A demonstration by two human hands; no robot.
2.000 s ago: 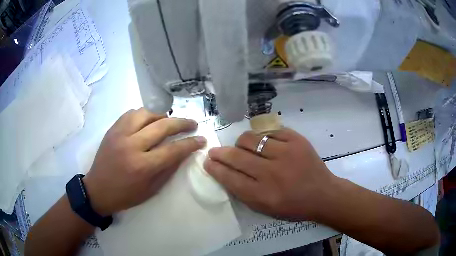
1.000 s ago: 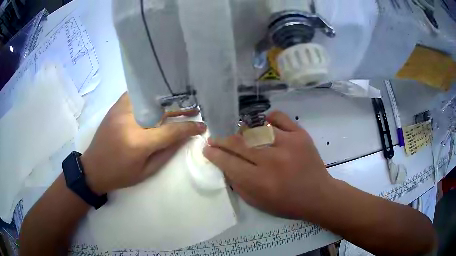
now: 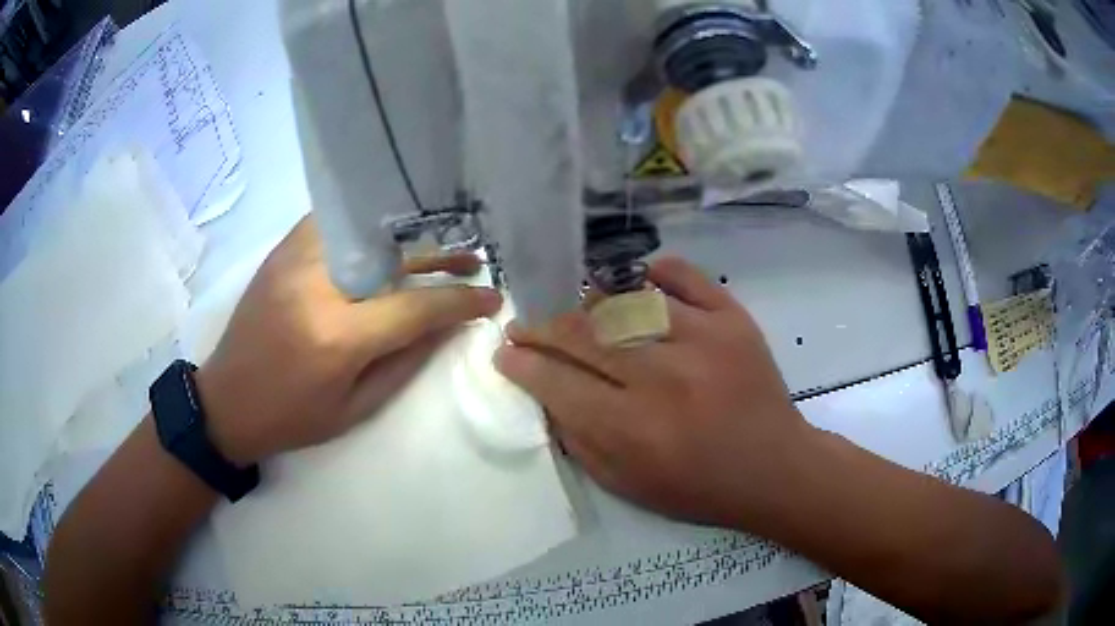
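Observation:
A cream fabric piece (image 3: 391,526) lies on the machine table, its upper end under the needle area of the white sewing machine (image 3: 404,110). A curved, folded cream part (image 3: 499,397) lies on it near my fingertips. My left hand (image 3: 324,349) lies on the piece, fingers stretched to the needle area, pressing it down. My right hand (image 3: 654,391) has its fingertips at the piece's right edge by the folded part, close to my left fingertips. The needle and presser foot are mostly hidden by the machine head and fingers.
Loose cream pieces (image 3: 92,318) lie at the left over printed paper sheets (image 3: 183,122). A slim black tool (image 3: 935,306) and a white pen with a purple end (image 3: 961,263) lie at the right. Printed ruler tape (image 3: 685,565) runs along the front edge. A round tan piece (image 3: 630,318) hangs above my right hand.
Since two seconds ago, my left hand has moved up and its fingers are further under the machine head. The cream piece has shifted slightly up and left. The last second shows little movement.

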